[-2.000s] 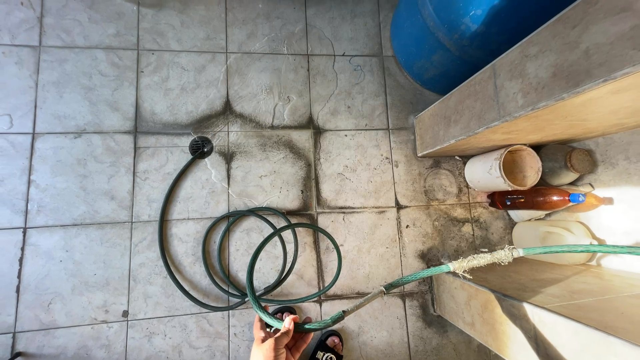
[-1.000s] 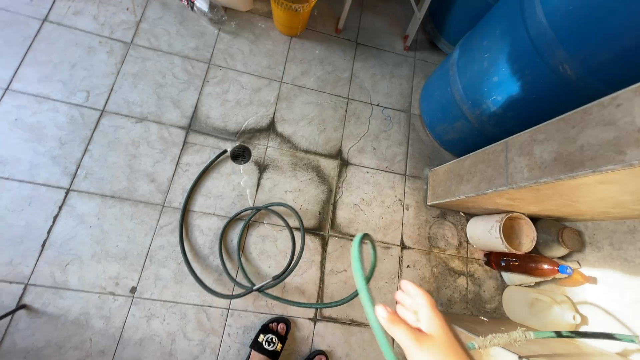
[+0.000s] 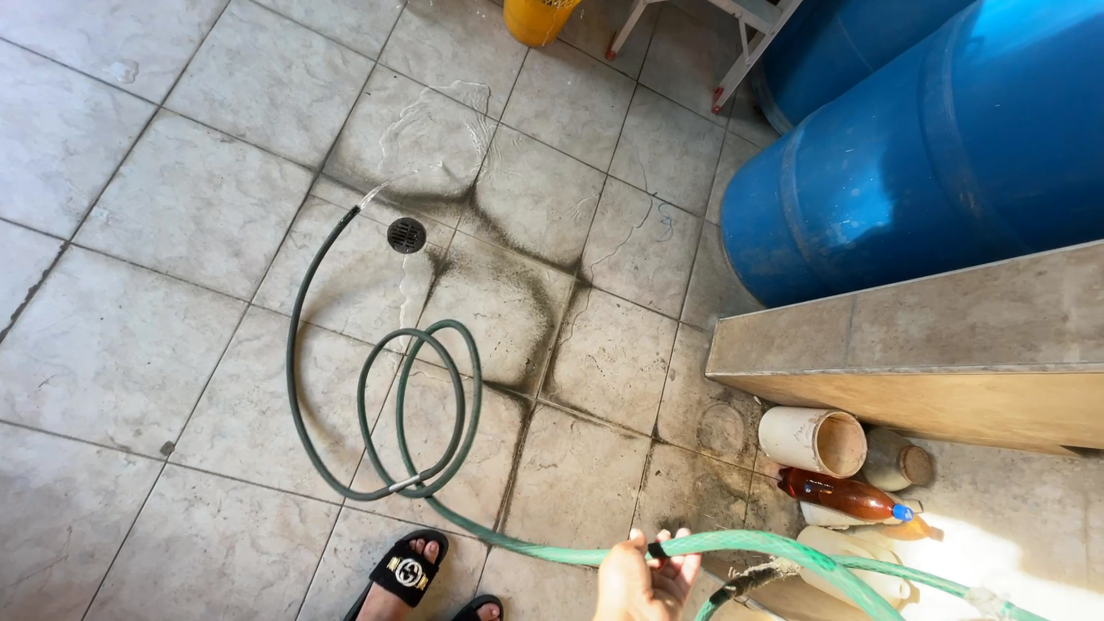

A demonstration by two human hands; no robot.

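A green garden hose (image 3: 526,548) runs from the lower right through my right hand (image 3: 642,576), whose thumb and fingers close around it beside a black band. Beyond the hand it lies in loops on the tiled floor and ends in a darker length. Clear water (image 3: 369,197) streams from the open end, just up and left of a round black floor drain (image 3: 406,235). A light-coloured joint (image 3: 412,483) shows at the loops' lower edge. More hose, with a dark, frayed wrapping (image 3: 755,580), hangs right of my hand. My left hand is out of view.
Blue plastic barrels (image 3: 906,164) stand at the upper right, by a tiled ledge (image 3: 949,332). Below it are a white container (image 3: 811,440), a reddish-brown bottle (image 3: 841,496) and a pale jug (image 3: 849,561). A yellow bucket (image 3: 536,19) and a ladder (image 3: 733,52) stand at the top. Black slides (image 3: 410,569) are on my feet.
The hose end has lifted from beside the drain to its upper left, and water now streams out. The loops have shifted. My right hand has moved along the hose. The view has swung upward.
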